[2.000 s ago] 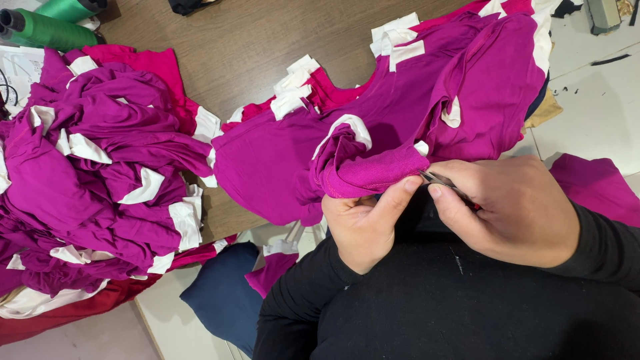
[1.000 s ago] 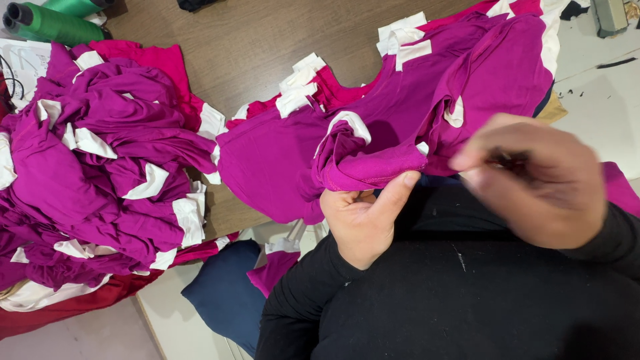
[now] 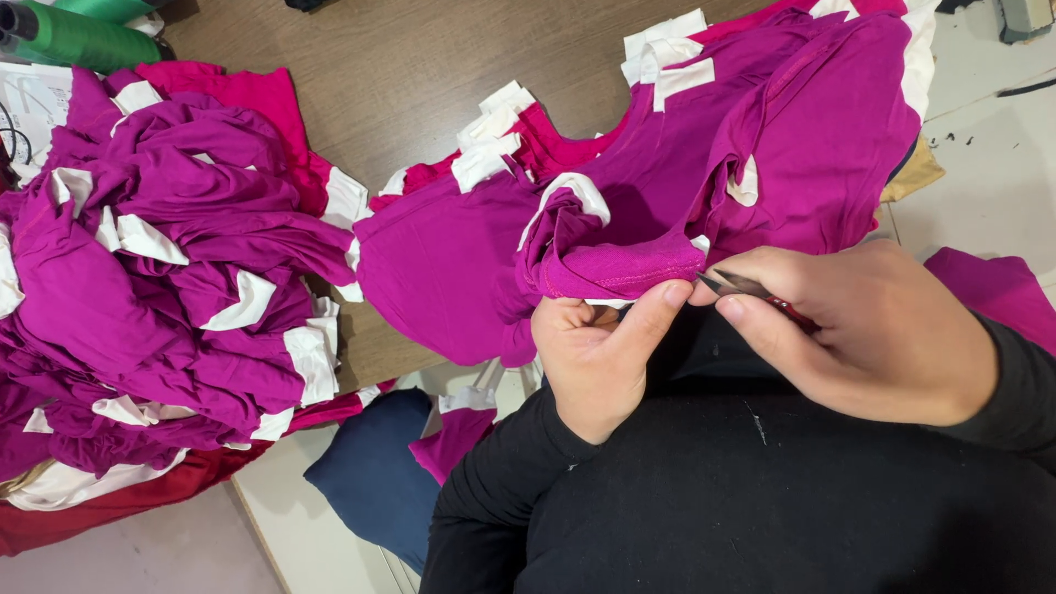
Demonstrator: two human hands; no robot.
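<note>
A magenta knit garment (image 3: 462,272) with white fabric bands lies across the wooden table's front edge. My left hand (image 3: 598,355) pinches its stitched seam end (image 3: 652,266) between thumb and fingers. My right hand (image 3: 858,322) grips small thread snips (image 3: 751,289) with dark pointed blades and a red part inside the palm. The blades stand apart, with their tips close beside the seam end and my left thumb. More magenta and crimson fabric with white bands lies under and behind the held garment.
A heap of magenta garments with white bands (image 3: 165,247) covers the table's left side. Green thread cones (image 3: 82,37) lie at the back left corner. Dark blue fabric (image 3: 375,478) hangs below the table edge (image 3: 396,363), and more magenta fabric (image 3: 998,297) is at the far right.
My right hand was blurred and a little away from the seam one second ago; now it is back beside it with the snips. My left hand has kept its hold on the garment.
</note>
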